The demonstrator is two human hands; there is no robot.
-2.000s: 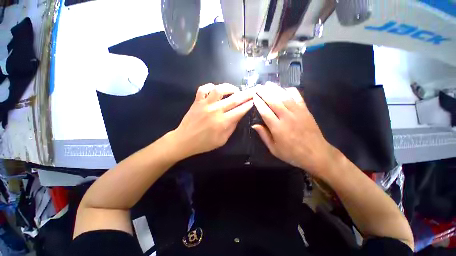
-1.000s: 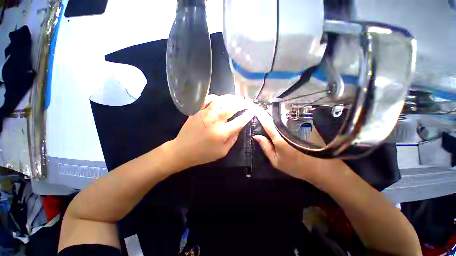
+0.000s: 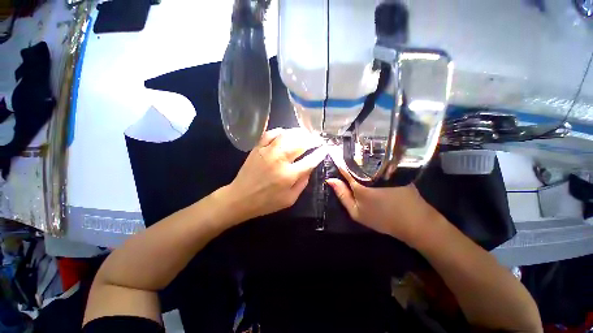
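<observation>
A large black garment panel [image 3: 182, 169] lies flat under the sewing machine head [image 3: 364, 58], with a rounded cutout at its left. A narrow black strip with a shiny line, perhaps a zipper [image 3: 320, 201], runs towards me between my hands. My left hand [image 3: 276, 172] lies on the panel left of the strip, fingertips at the brightly lit needle area. My right hand [image 3: 374, 198] lies right of it, thumb beside the strip, its upper part hidden behind the chrome guard [image 3: 422, 110]. The head and glare hide the needle and foot. Whether the fingers grip cloth cannot be told.
A translucent grey oval guard [image 3: 244, 97] hangs left of the head. A small black piece [image 3: 121, 15] lies at the upper left of the table. Black scraps [image 3: 32, 91] lie at the far left. The table's near edge has a ruler scale [image 3: 110, 222]. Dark cloth hangs over the lap.
The camera view has shifted, so the machine head and chrome guard appear larger and cover more of my right hand. Both hands keep nearly the same place by the strip.
</observation>
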